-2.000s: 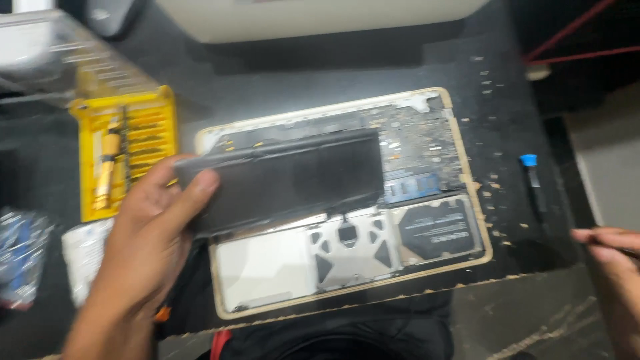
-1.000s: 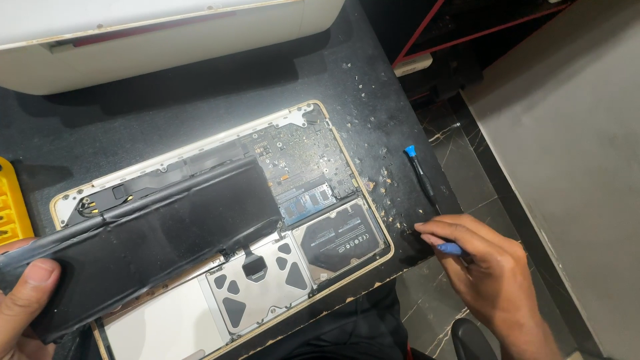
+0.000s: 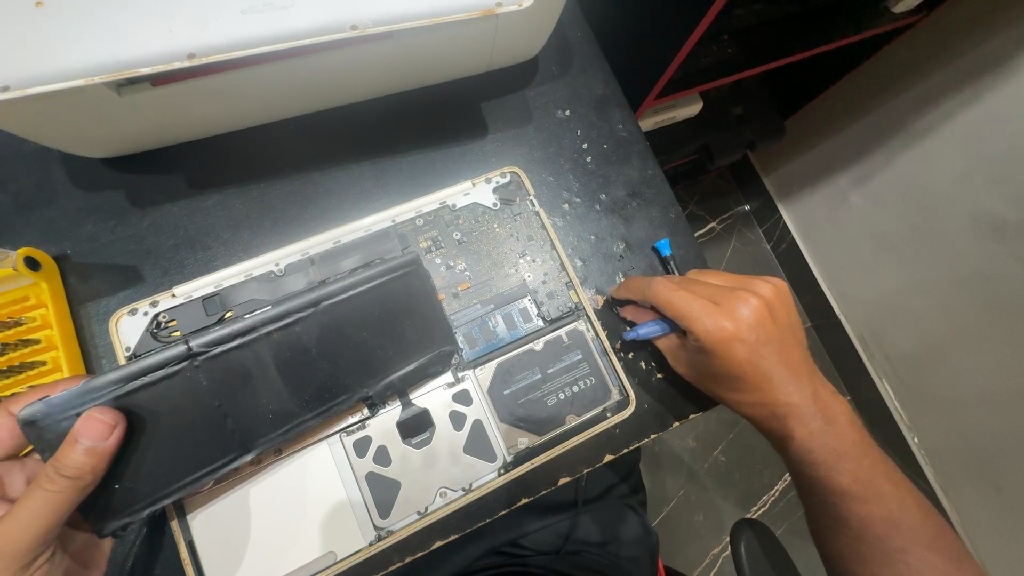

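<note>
My left hand (image 3: 56,480) grips the left end of a black laptop battery pack (image 3: 280,368), which is tilted over an opened white laptop base (image 3: 628,384). Under and beside the pack show the logic board (image 3: 496,248), a blue memory module (image 3: 498,326), the hard drive (image 3: 552,380) and the metal trackpad underside (image 3: 436,464). At the base's right edge, my right hand (image 3: 720,344) has its fingers closed round a blue-ended tool (image 3: 652,329), its tip hidden. A screwdriver with a blue cap (image 3: 663,248) lies just beyond that hand.
Small screws (image 3: 582,146) and chips lie scattered on the black table (image 3: 360,160) right of the laptop. A yellow bit case (image 3: 48,312) stands at the left edge. A large white casing (image 3: 280,88) occupies the back. The table's right edge drops to a marble-patterned floor (image 3: 720,480).
My right hand has moved left to the laptop's right edge, beside the scattered screws. My left hand still holds the battery pack over the base. The view has shifted.
</note>
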